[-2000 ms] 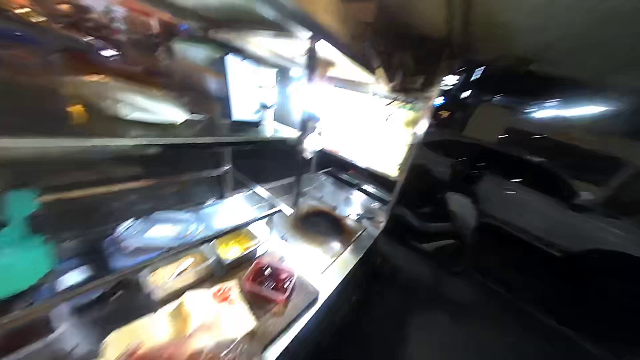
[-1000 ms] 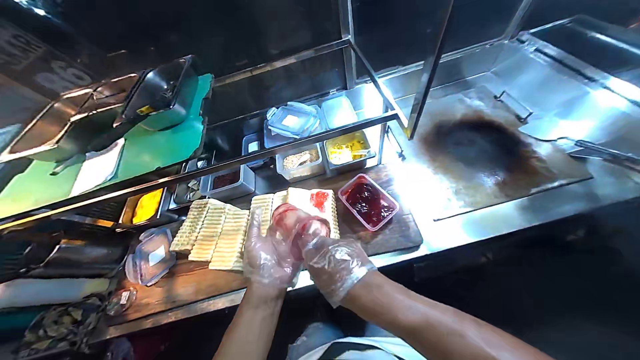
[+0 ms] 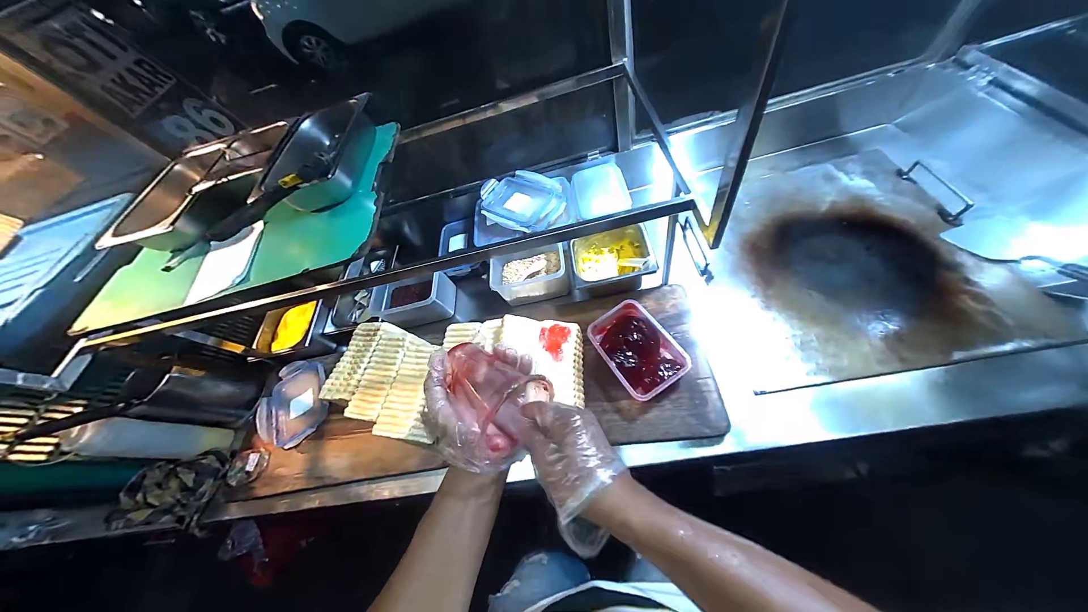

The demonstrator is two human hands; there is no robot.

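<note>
My left hand (image 3: pixel 478 408), in a clear plastic glove, is cupped palm up around a clear plastic bag (image 3: pixel 489 387) with red smears. My right hand (image 3: pixel 565 442), gloved too, pinches the bag's right side near a pale rounded piece whose kind I cannot tell. Behind my hands, ridged pale bread slices (image 3: pixel 382 378) lie on a wooden board (image 3: pixel 693 374). One white-topped slice (image 3: pixel 557 344) bears a red smear. Right of it stands a pink-rimmed plastic tub (image 3: pixel 639 348) of dark red jam-like filling.
A griddle plate (image 3: pixel 858 263) with a browned patch is at the right. Behind the board stand tubs of yellow pieces (image 3: pixel 612 255) and chopped topping (image 3: pixel 529 272). A metal-framed shelf (image 3: pixel 544 238) crosses above them. Metal pans (image 3: pixel 200 183) rest on a green board (image 3: pixel 319 242). A lidded container (image 3: pixel 293 404) lies left.
The view has swung strongly since the oldest frame. Since one second ago, my right hand has closed in on the bag in my left hand.
</note>
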